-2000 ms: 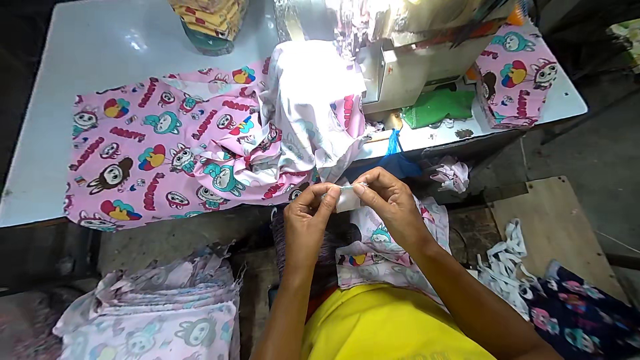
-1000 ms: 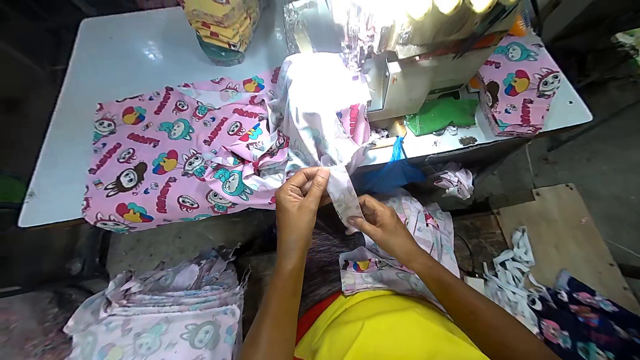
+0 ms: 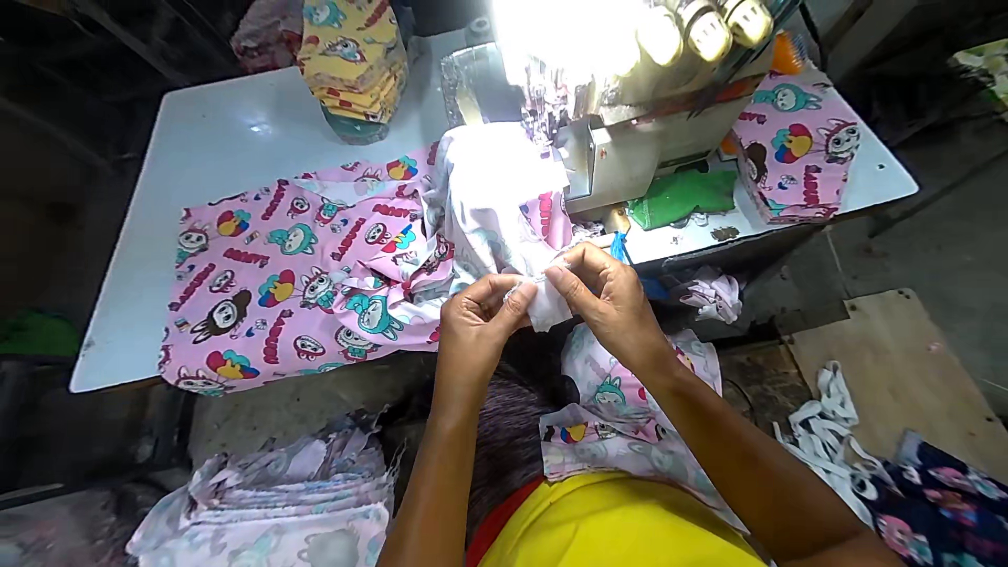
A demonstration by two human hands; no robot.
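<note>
Pink printed fabric (image 3: 260, 276) lies over the front left of the white table, and its pale reverse side (image 3: 480, 197) is bunched under the bright lamp by the sewing machine (image 3: 630, 157). At the table's front edge my left hand (image 3: 488, 311) pinches a pale edge of cloth (image 3: 547, 305) between thumb and finger. Close beside it on the right, my right hand (image 3: 602, 295) pinches the same edge, the fingertips nearly touching. More pink printed cloth (image 3: 606, 378) rests on my lap below the hands. Glare hides the needle area.
Yellow printed pieces (image 3: 350, 63) are stacked at the back of the table (image 3: 118, 315). A pink stack (image 3: 803, 157) and green cloth (image 3: 685, 198) sit right of the machine. Folded pale pieces (image 3: 276, 512) are at lower left; white strips (image 3: 827, 441) and navy printed cloth (image 3: 937, 504) at lower right.
My hands were apart with a pale strip stretched between them one second ago; now they are close together at the cloth edge. The right hand has moved up and toward the left hand.
</note>
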